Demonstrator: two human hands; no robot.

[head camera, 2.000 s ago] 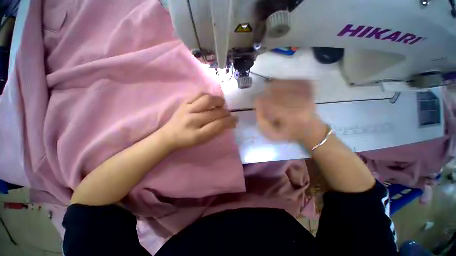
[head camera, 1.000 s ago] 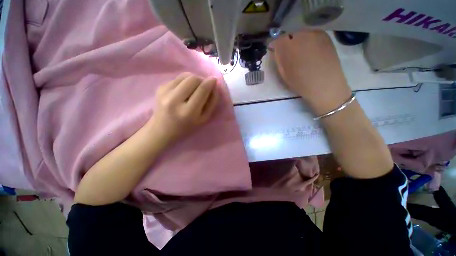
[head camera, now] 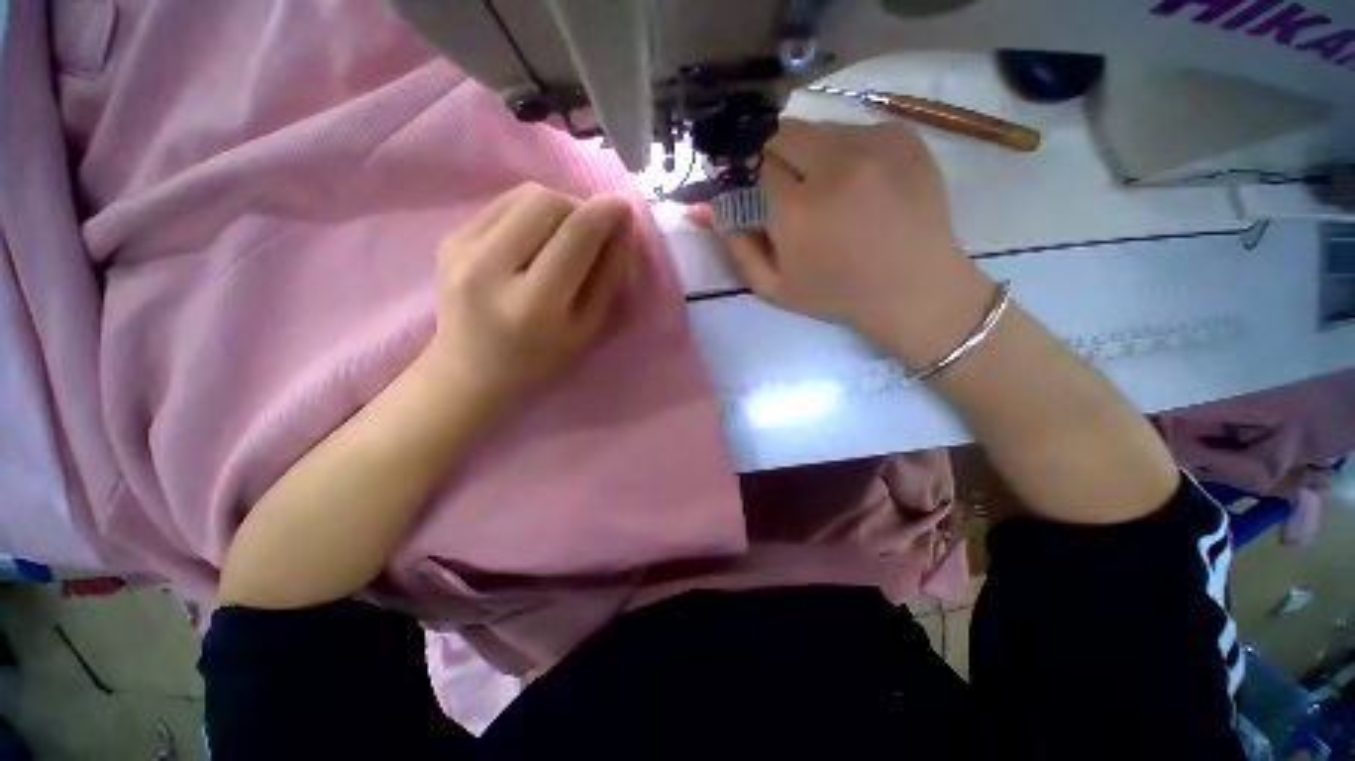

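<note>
The dusty pink garment (head camera: 297, 283) lies over the left of the machine table, its straight right edge running up to the needle area (head camera: 661, 176) under the bright lamp. My left hand (head camera: 535, 283) pinches the garment near that edge, just below the needle. My right hand (head camera: 855, 223) is right of the needle, its fingertips beside the presser foot and partly hidden behind the grey ridged knob (head camera: 740, 208). I cannot tell whether it holds anything. An awl (head camera: 966, 122) with an orange-brown handle lies on the bed behind my right hand.
The white sewing machine head (head camera: 951, 30) with purple lettering spans the top. A dark round item (head camera: 1049, 72) sits on the bed. A printed ruler scale (head camera: 1159, 339) runs along the table front. More pink cloth (head camera: 1263, 431) hangs at the right and over my lap.
My right hand moved from the table to behind the machine head, then back left to the presser foot. The awl now shows. My left hand closed on the cloth and moved slightly up and left.
</note>
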